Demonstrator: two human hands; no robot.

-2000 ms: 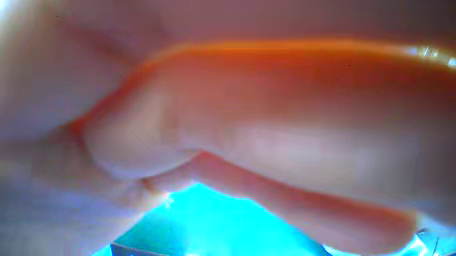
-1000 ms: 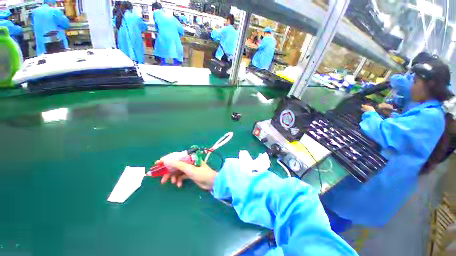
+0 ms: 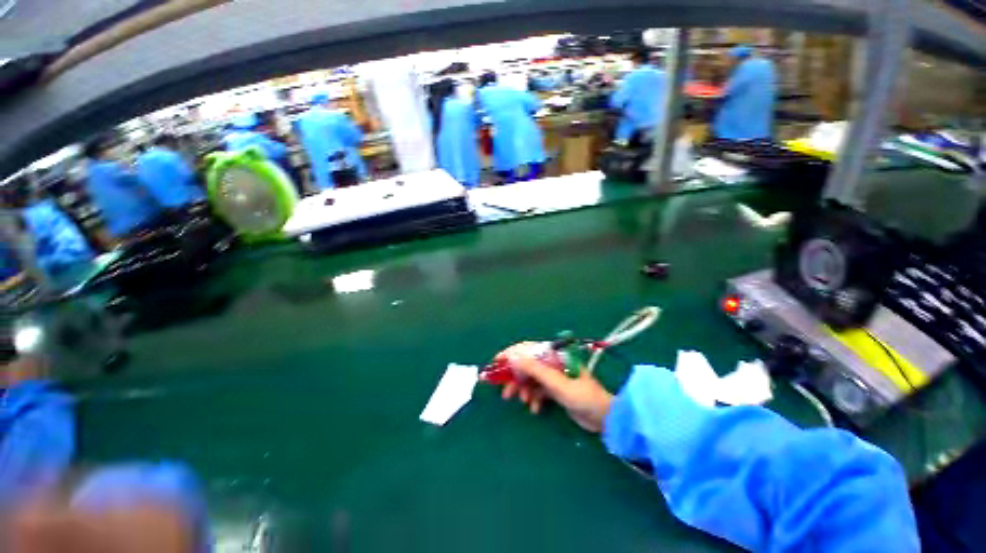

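Observation:
My right hand is closed round the glue syringe, whose red front end points left. The syringe's green rear cap joins a pale looping air hose. The tip is close beside the upper right end of a white paper piece lying on the green bench. Whether they touch cannot be told. My left hand seems to be the blurred skin and blue shape at the lower left edge; its fingers and anything in them cannot be made out.
Crumpled white paper lies beside my right sleeve. The grey controller with a black box on it stands at right. A small black unit lies farther back. A green fan and white-topped stack are beyond. Another person's sleeve is at left.
The close blurred hand that filled the view is gone. Since one second ago the view has swung left, so the bench items appear farther right; a blurred shape has appeared at lower left.

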